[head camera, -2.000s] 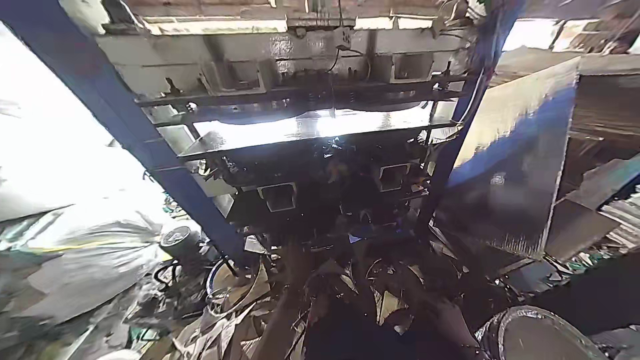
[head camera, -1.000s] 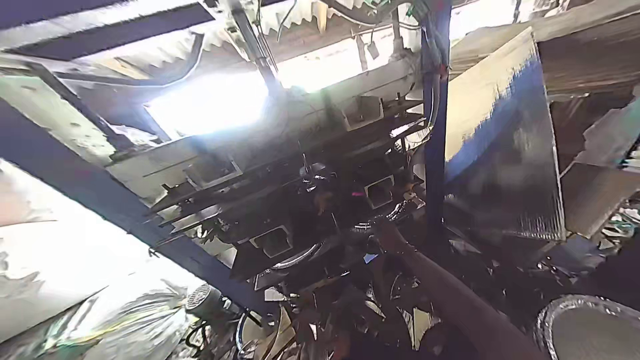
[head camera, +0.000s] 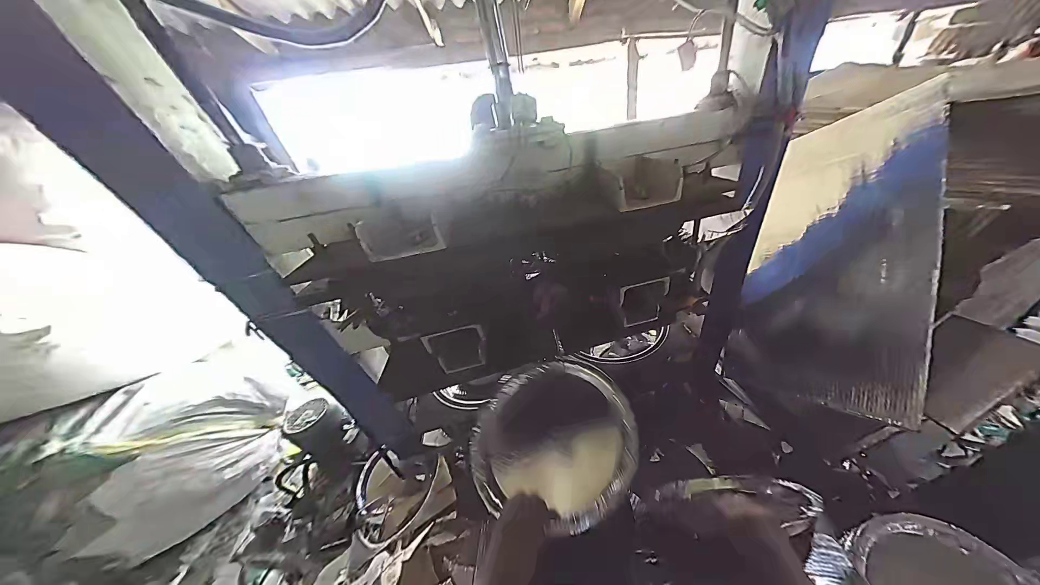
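My left hand is closed on the lower edge of a round shallow plate with a shiny crimped rim, tilted up before the press. My right hand, blurred, is low on the right at another round piece with a shiny rim; its fingers and grip are unclear. Ahead is a pressing machine with a dark lower beam and a pale upper beam in a blue frame. Two round metal-rimmed forms, the left one and the right one, show beneath the dark beam, partly hidden.
A blue post slants down on the left and another blue post stands right. A large sheet panel leans at the right. A round rimmed piece lies lower right. Plastic sheeting, a small motor-like cylinder and scraps lie left.
One second ago an arm from the lower right reached to the press's right form; it has drawn back. The round plate in my left hand has come into view. The view has shifted.
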